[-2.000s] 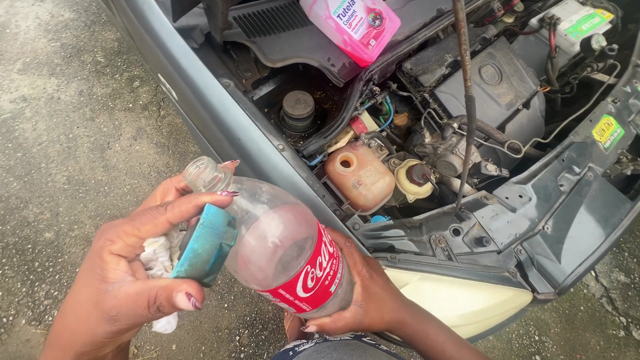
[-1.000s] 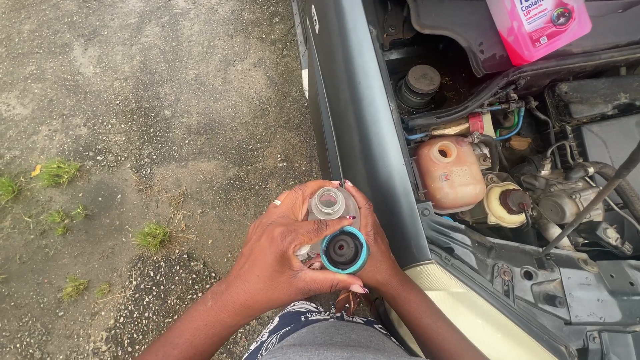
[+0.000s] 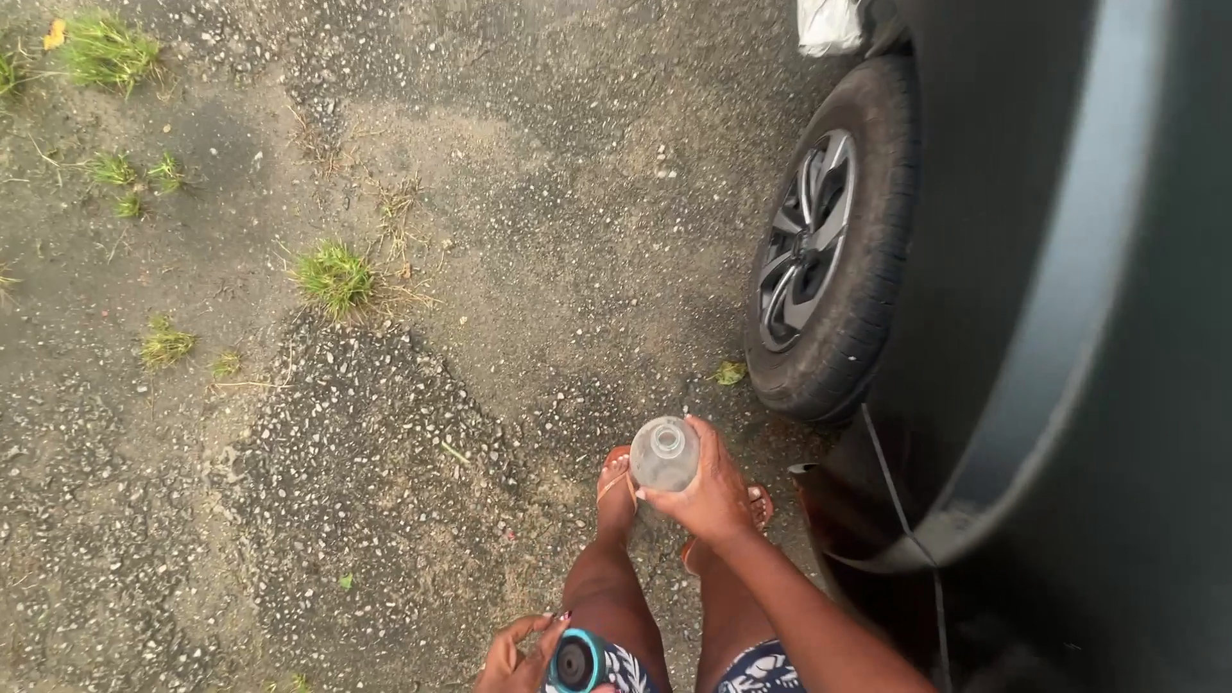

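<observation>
My right hand grips a clear plastic bottle around its side, low over the ground near my feet. The bottle is upright, with its uncapped mouth facing up. At the bottom edge of the view my left hand holds a round cap with a teal rim and a dark inside, whose inner side faces up. The two hands are apart, the left one nearer my body and partly cut off by the frame.
The dark car body fills the right side, with its front wheel beside my feet. A whitish object shows at the top by the car. Grass tufts grow from the rough, gravelly pavement on the left.
My view has swung away from the engine bay, down to the ground and wheel. My right hand has lowered the bottle toward the ground. My left hand, with the cap, has come away from the bottle.
</observation>
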